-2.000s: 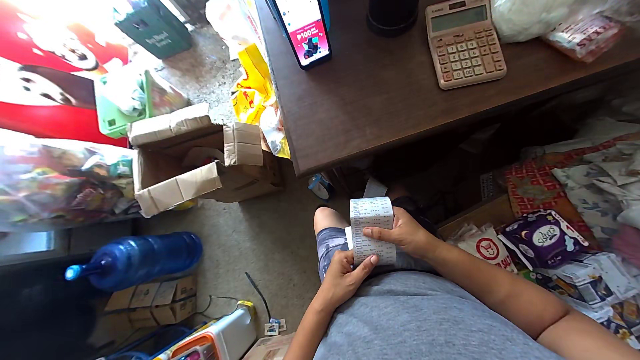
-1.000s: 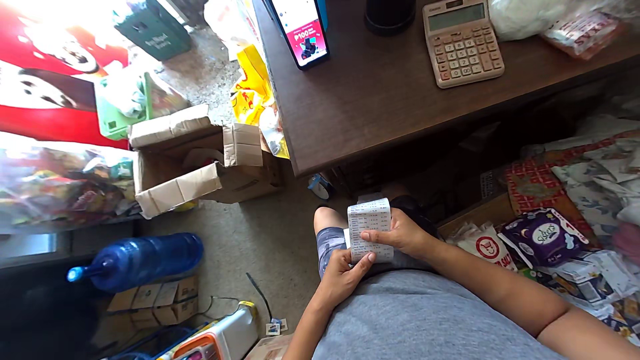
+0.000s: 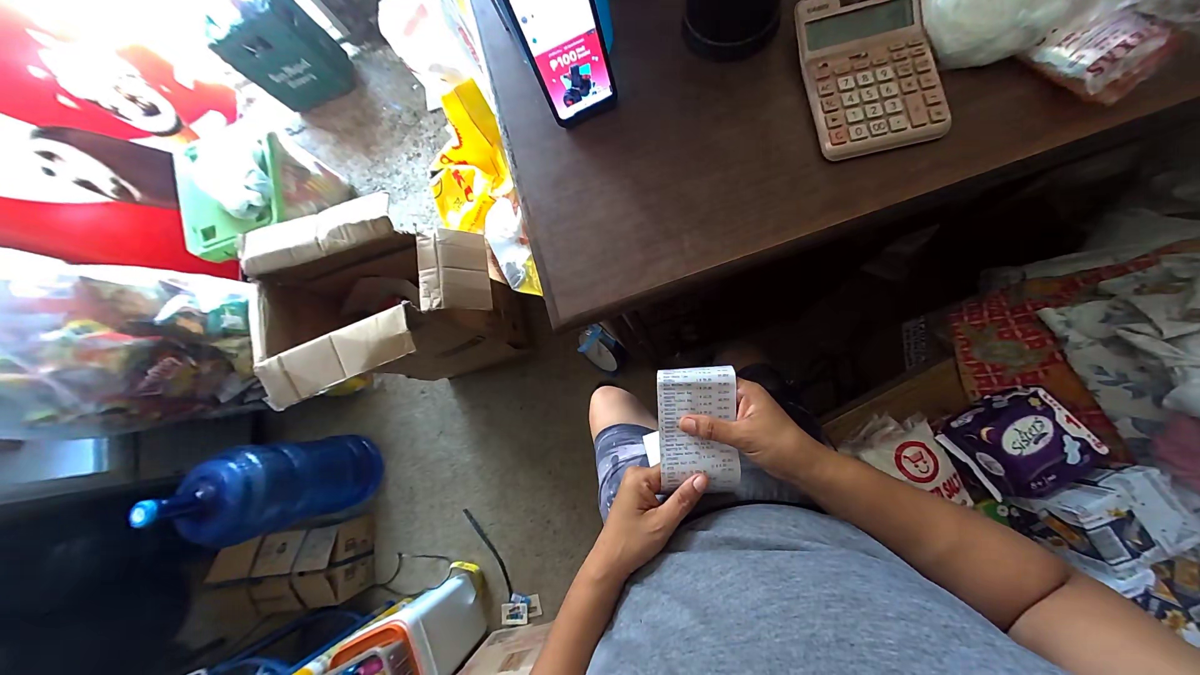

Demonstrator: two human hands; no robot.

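A long printed paper receipt (image 3: 698, 394) is held over my lap, its upper end curling back. My left hand (image 3: 647, 511) grips its lower left edge, thumb on the front. On the right edge, higher up, my right hand (image 3: 764, 431) pinches it with the thumb across the print. A white paper edge shows behind the receipt at its left. Beyond my hands, a brown desk (image 3: 675, 216) bears a pink desk calculator (image 3: 874, 84) and a smartphone (image 3: 567, 61) with its screen lit.
An opened cardboard box (image 3: 333, 347) stands left of the desk, near a yellow plastic bag (image 3: 469, 169). A blue water jug (image 3: 272, 487) lies lower left. At the right are a purple pack of sanitary pads (image 3: 1027, 441) and a bag of salt (image 3: 919, 459). A black cup-like object (image 3: 729, 28) stands on the desk.
The receipt has shifted slightly in my hands, its upper end now curling differently. Both hands keep hold of it in nearly the same place.
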